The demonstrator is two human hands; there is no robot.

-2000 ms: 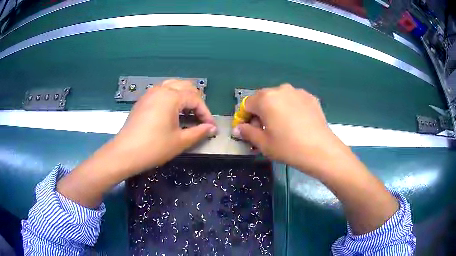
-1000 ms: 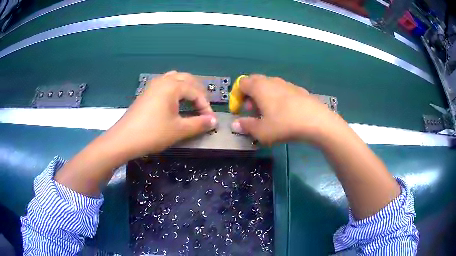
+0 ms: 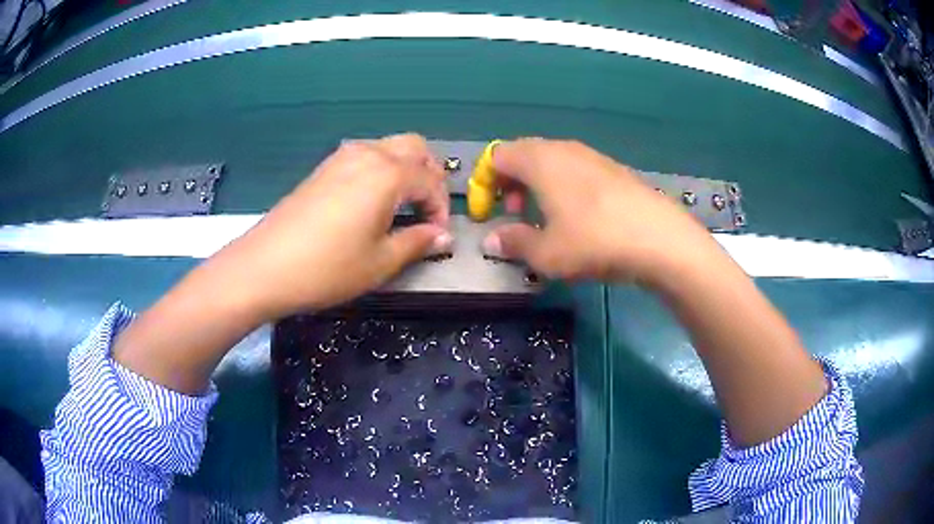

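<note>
A grey metal plate on a stack [image 3: 466, 268] lies just behind the parts tray. My left hand [image 3: 353, 220] is over its left part, thumb tip at a dark round centre, fingers curled close. My right hand [image 3: 589, 210] is over its right part, thumb tip at another centre. The yellow-sleeved finger [image 3: 479, 194] is raised apart from the thumb. Any small part between the fingertips is too small or hidden to tell. The shallow black tray [image 3: 425, 409] holds many scattered small rings with bright curved glints.
The green belt [image 3: 256, 113] with white stripes carries spaced four-centre plates: one at left [image 3: 164, 189], one partly behind my left hand [image 3: 466, 159], one partly behind my right hand [image 3: 717, 202], and a dark one at the far right edge [image 3: 914, 235]. Red and blue objects are at top right.
The belt plates have shifted to the right. The right hand's yellow-sleeved finger has lifted away from the thumb. Both thumbs stay at the stacked plate. The view has shifted slightly.
</note>
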